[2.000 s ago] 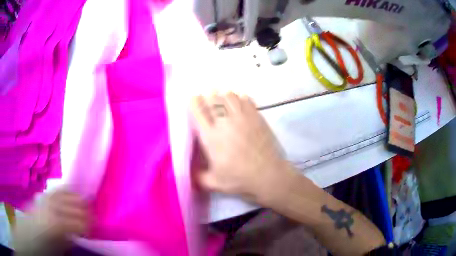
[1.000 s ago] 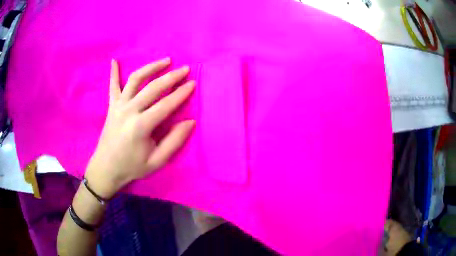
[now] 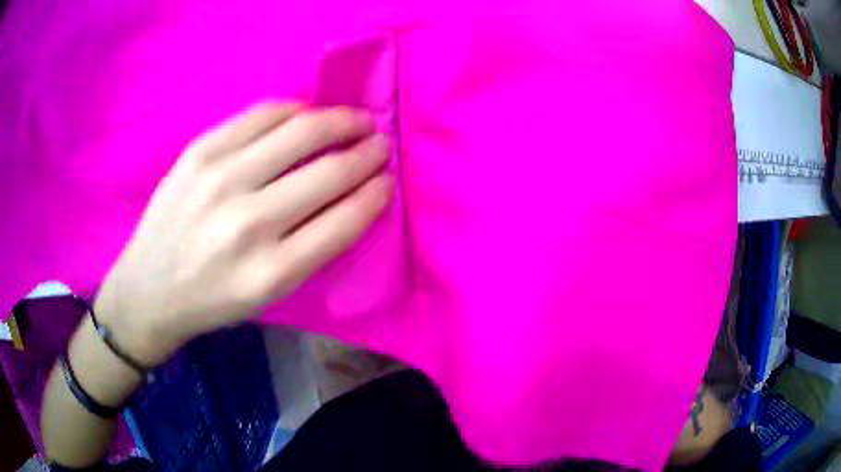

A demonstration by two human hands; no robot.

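Note:
A large vivid magenta panel point(image 3: 562, 212) fills most of the view, its lower edge hanging over my lap. Near its middle are a dark upright slit line and a narrow magenta flap point(image 3: 355, 74) just left of it. My left hand point(image 3: 244, 203) comes from the lower left, its fingers bent together on the flap with the fingertips at the slit. The thumb is hidden. My right hand is not visible; only part of its tattooed forearm shows at the lower right, beside the panel's edge.
Scissors point(image 3: 786, 37) with yellow and red handles lie at the top right, partly cut off. A printed ruler point(image 3: 782, 166) runs along the white table point(image 3: 779, 111). Blue latticed baskets point(image 3: 207, 392) stand below. A yellow strip point(image 3: 17, 327) shows at the far left.
The panel now lies face up across the view, where pale sides showed first. Since one second ago my left hand has moved onto the flap, which has shifted left of the slit.

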